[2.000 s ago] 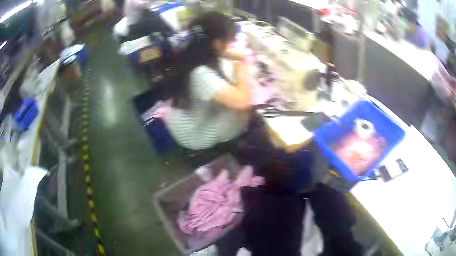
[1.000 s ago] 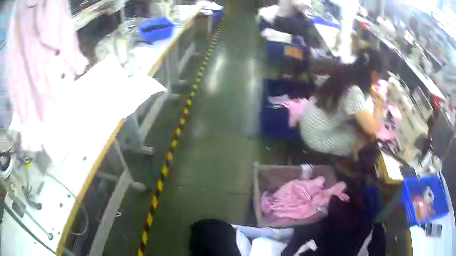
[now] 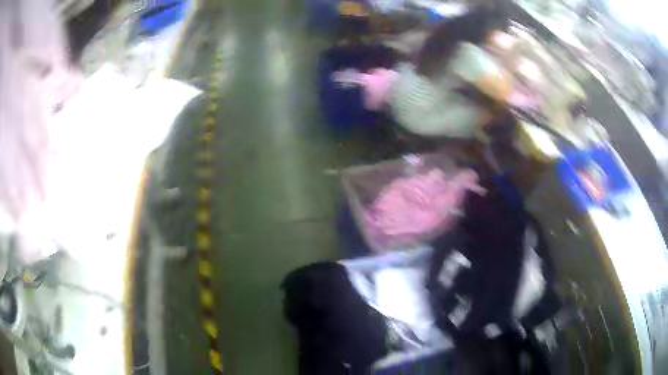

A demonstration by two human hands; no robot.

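Note:
The view is blurred and neither of my hands can be made out. Nearest in front, black garment pieces (image 3: 480, 256) with some white parts lie heaped at the lower right. Another black bundle (image 3: 329, 315) hangs over the left side of a pale tub (image 3: 414, 360) at the bottom. White cloth or sheet (image 3: 399, 293) shows inside this tub. Beyond it, a grey tub (image 3: 359, 198) holds pink cloth pieces (image 3: 414, 205).
A seated person (image 3: 439, 99) works at a table on the right, near a blue basket (image 3: 600, 176). Yellow-black tape (image 3: 206, 242) runs along the green floor (image 3: 256, 190). A white table (image 3: 88, 300) with white cloth stands left. A blue tub (image 3: 340, 91) stands farther ahead.
The view has swung from the right-hand table towards the aisle, then tilted further down. The nearer tub and black garments show more fully, and the grey tub sits higher in the picture.

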